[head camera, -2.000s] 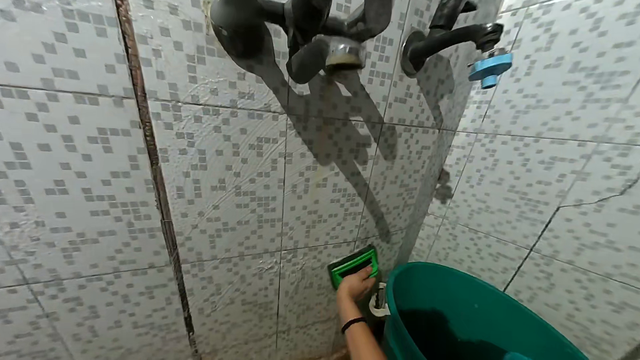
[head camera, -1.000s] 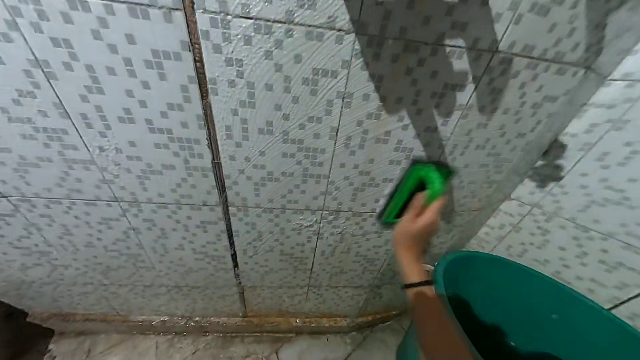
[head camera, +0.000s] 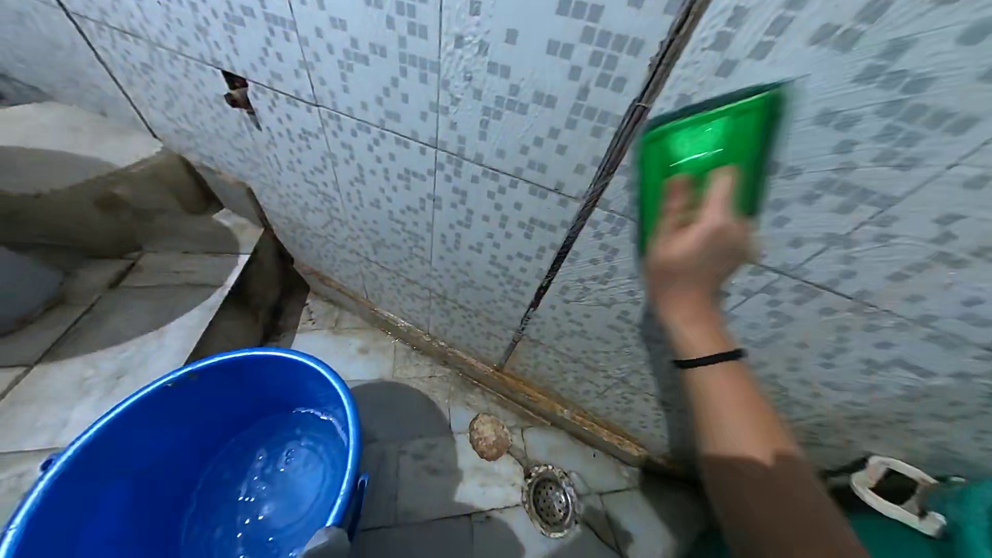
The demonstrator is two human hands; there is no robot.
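Observation:
My right hand (head camera: 697, 244) holds a green plastic-backed scrubber (head camera: 701, 139) against or very near the grey-and-white tiled wall (head camera: 380, 194), just right of a dark, open vertical joint. Both hand and scrubber are blurred. The fingers lie over the lower part of the green back, and a dark band circles the wrist. My left hand is out of view. At the lower left is a blue bucket (head camera: 345, 395) with water (head camera: 271, 480) in it.
A round metal floor drain (head camera: 550, 500) and a brown round object (head camera: 490, 436) lie near the wall's foot. A raised tiled step (head camera: 147, 287) is at left. A green tub (head camera: 883, 535) with a white handle (head camera: 899, 492) stands lower right. The wall has a small hole (head camera: 236, 91).
My right hand has moved the scrubber leftward along the wall, away from the corner, to near the dark joint. The view has swung left and down, bringing in the blue bucket and drain.

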